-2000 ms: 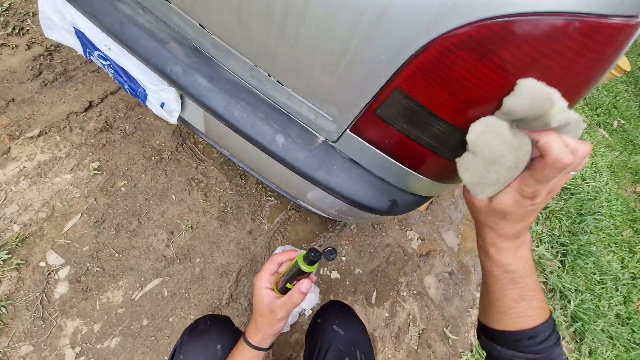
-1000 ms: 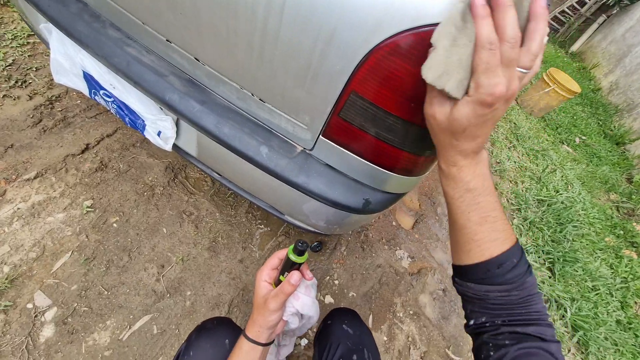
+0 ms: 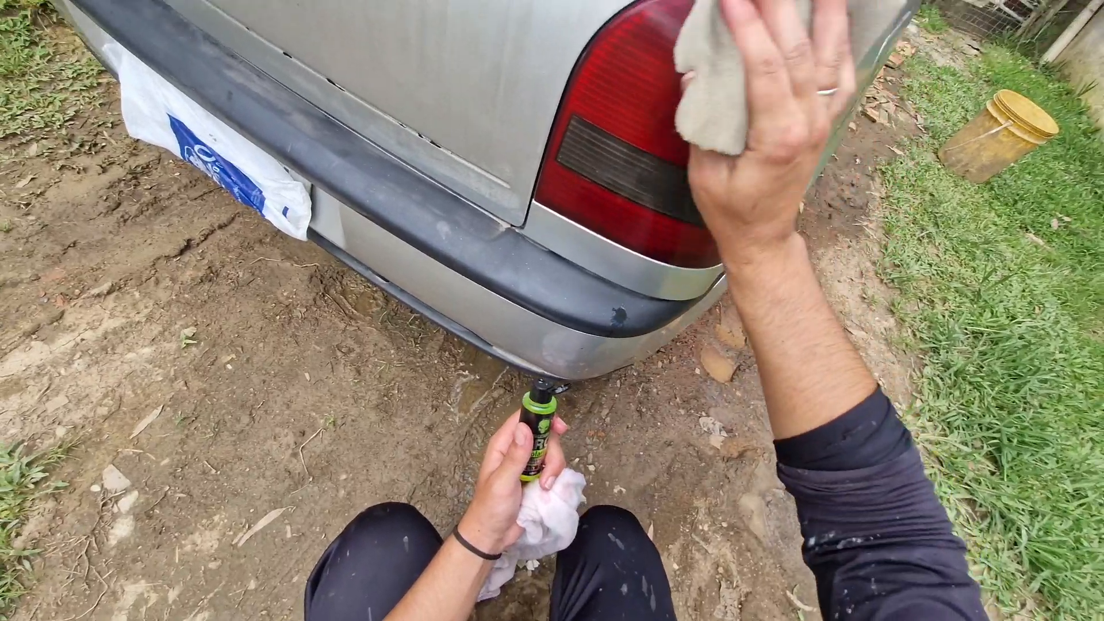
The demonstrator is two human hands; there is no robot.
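Note:
My right hand (image 3: pixel 768 129) presses a grey cloth (image 3: pixel 714 86) against the outer edge of the red tail light (image 3: pixel 604 95) on a silver car. Some of the cloth lies hidden behind my fingers. Low in the view, my left hand (image 3: pixel 509 483) holds a small black and green bottle (image 3: pixel 536 435) upright, its flip cap tilted open. A whitish cloth (image 3: pixel 548 522) hangs from the same hand, between my knees. Just above the bottle is the corner of the car's rear bumper (image 3: pixel 517 276), with its dark rubber strip.
A white and blue plastic bag (image 3: pixel 216 151) hangs at the bumper on the left. Muddy ground (image 3: pixel 259 388) with stones lies below the car. On the grass (image 3: pixel 1018 302) at the right stands a dirty yellow bucket (image 3: pixel 992 138), with a wall farther back.
My right hand has moved with the grey cloth from the light's lower part up along its outer edge. My left hand still holds the bottle, and more of the whitish cloth shows now.

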